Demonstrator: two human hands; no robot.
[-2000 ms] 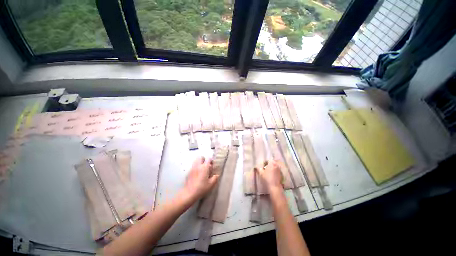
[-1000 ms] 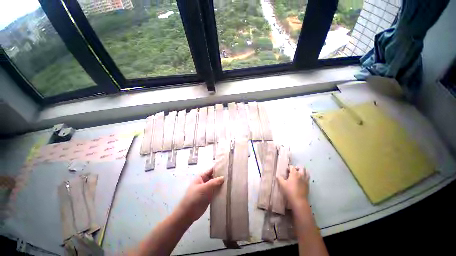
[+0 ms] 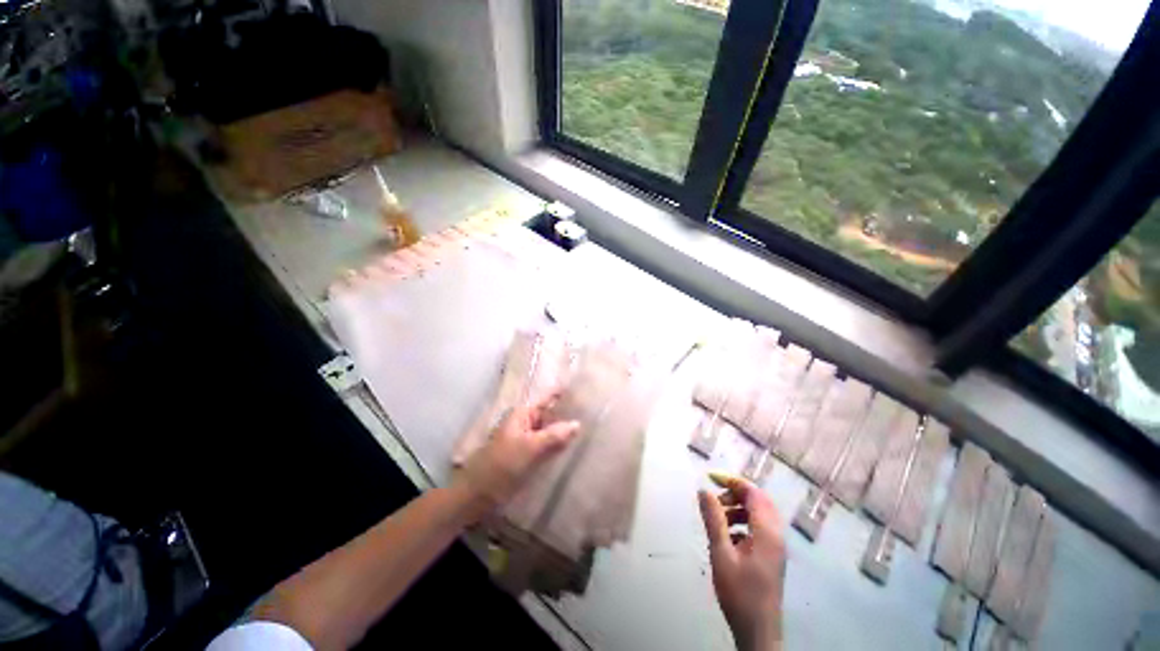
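A bundle of beige zipper strips (image 3: 592, 464) lies fanned at the near side of the window bench. My left hand (image 3: 515, 445) is on the left part of this bundle, fingers over the strips; blur hides how firmly it grips. My right hand (image 3: 744, 541) is to the right of the bundle, above the bench, fingers apart and empty. A row of more zipper strips (image 3: 827, 426) lies side by side along the window side, with tails pointing towards me.
Small blocks (image 3: 560, 226) stand near the sill. A pointed bottle with amber contents (image 3: 397, 223) stands on the far bench, near a cardboard box (image 3: 305, 137) under black material. A person's clothed part (image 3: 57, 547) shows at lower left.
The view has swung left. My left hand has moved from a strip over the bench onto the bundle at the left. My right hand has let go of the strips it was touching.
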